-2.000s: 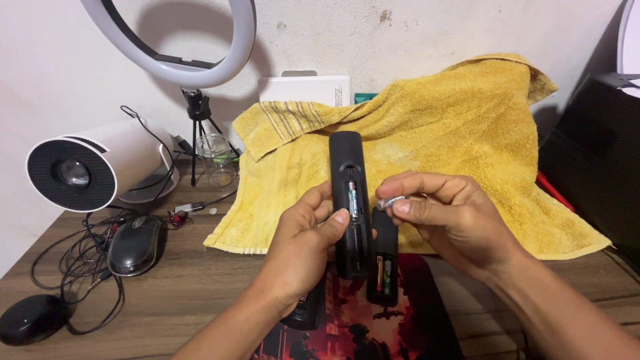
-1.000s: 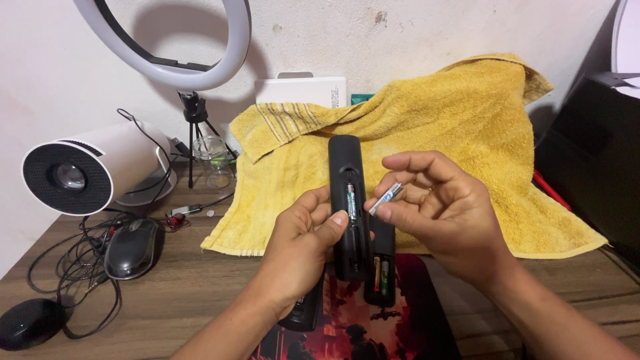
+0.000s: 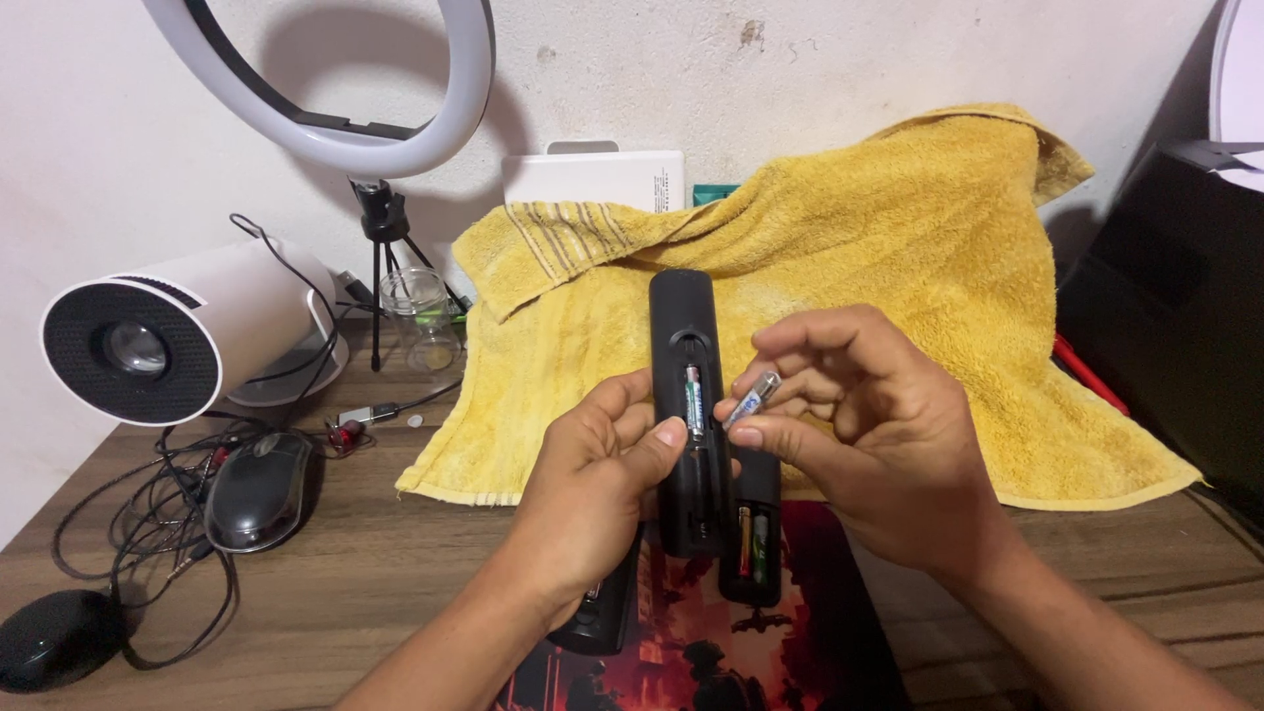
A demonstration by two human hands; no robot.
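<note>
My left hand [image 3: 602,474] grips a black remote control [image 3: 688,316] upright, its open battery compartment facing me. One battery [image 3: 694,403] lies in the compartment's upper part, just above my left thumb; the lower part shows no battery. Between thumb and fingers, my right hand [image 3: 859,425] holds a second small cylindrical battery [image 3: 752,399], tilted, just right of the remote. Behind and below, another black remote [image 3: 752,583] lies with two batteries [image 3: 752,541] showing in its compartment. A third black remote [image 3: 597,622] lies partly hidden under my left hand and wrist.
A patterned mouse pad [image 3: 820,642] lies under the remotes. A yellow towel [image 3: 889,247] spreads behind my hands. To the left are a white projector [image 3: 227,316], a black computer mouse [image 3: 259,492], tangled cables [image 3: 148,523], a glass jar [image 3: 420,316] and a ring light on a tripod [image 3: 380,217].
The battery in my right hand has turned from lying nearly level to a steeper tilt beside the remote. My left hand keeps its hold on the remote.
</note>
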